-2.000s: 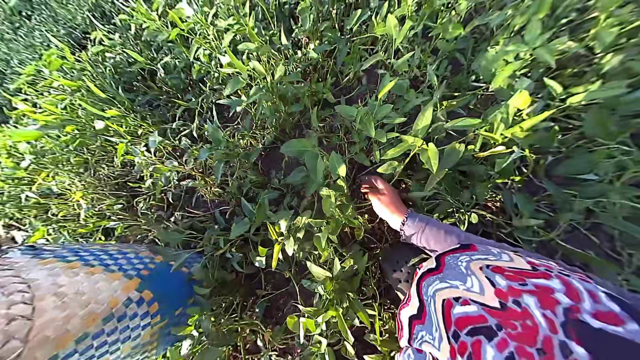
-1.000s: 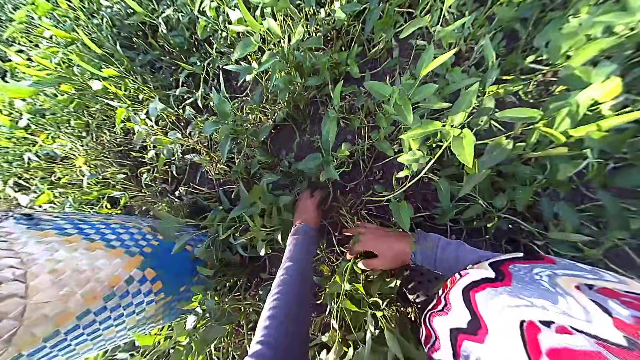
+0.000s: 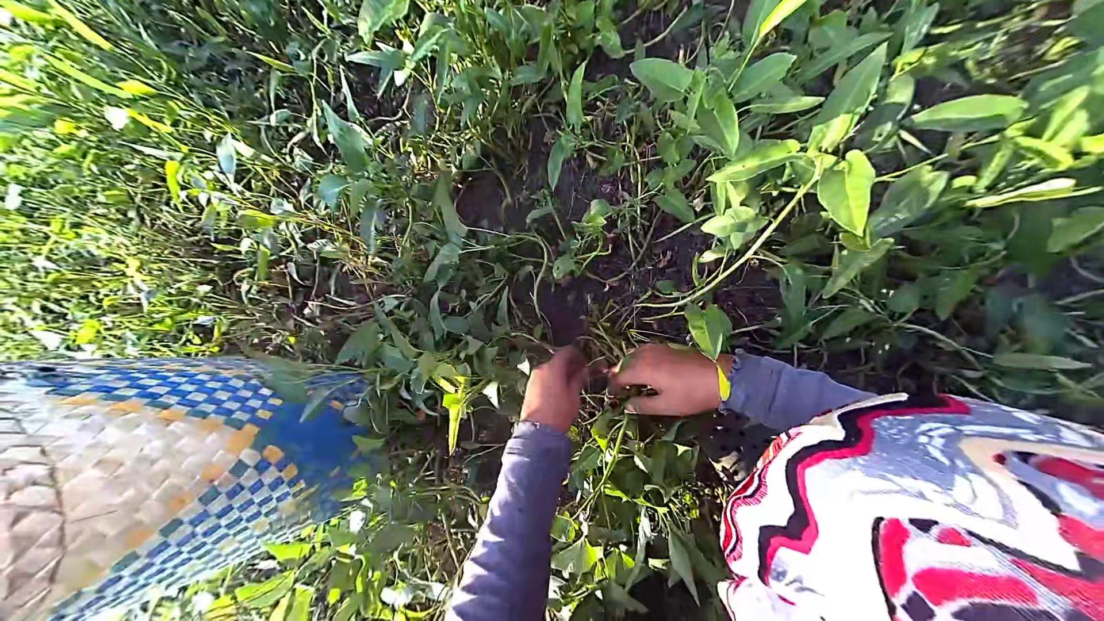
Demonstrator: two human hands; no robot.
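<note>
My left hand (image 3: 556, 388), at the end of a grey-blue sleeve, reaches down among leafy vines (image 3: 431, 345) near the lower middle of the view; its fingertips are blurred against the dark soil (image 3: 565, 315). Just to its right, my right hand (image 3: 673, 379) has its fingers curled at thin stems (image 3: 617, 336) close to the ground. The two hands are nearly touching. Whether either one grips a stem is hard to tell. A green leaf (image 3: 709, 329) hangs over the back of my right hand.
A woven blue, white and tan item (image 3: 147, 466) lies at the lower left. Patterned red, white and black cloth (image 3: 914, 509) fills the lower right. Part of a dark perforated shoe (image 3: 733, 440) shows beside it. Long vines with broad leaves (image 3: 849, 190) spread across the upper right.
Two seconds ago only my right hand showed, among the leaves. My left hand has since come in from below, and both are low at the stems. The view has shifted nearer the plants.
</note>
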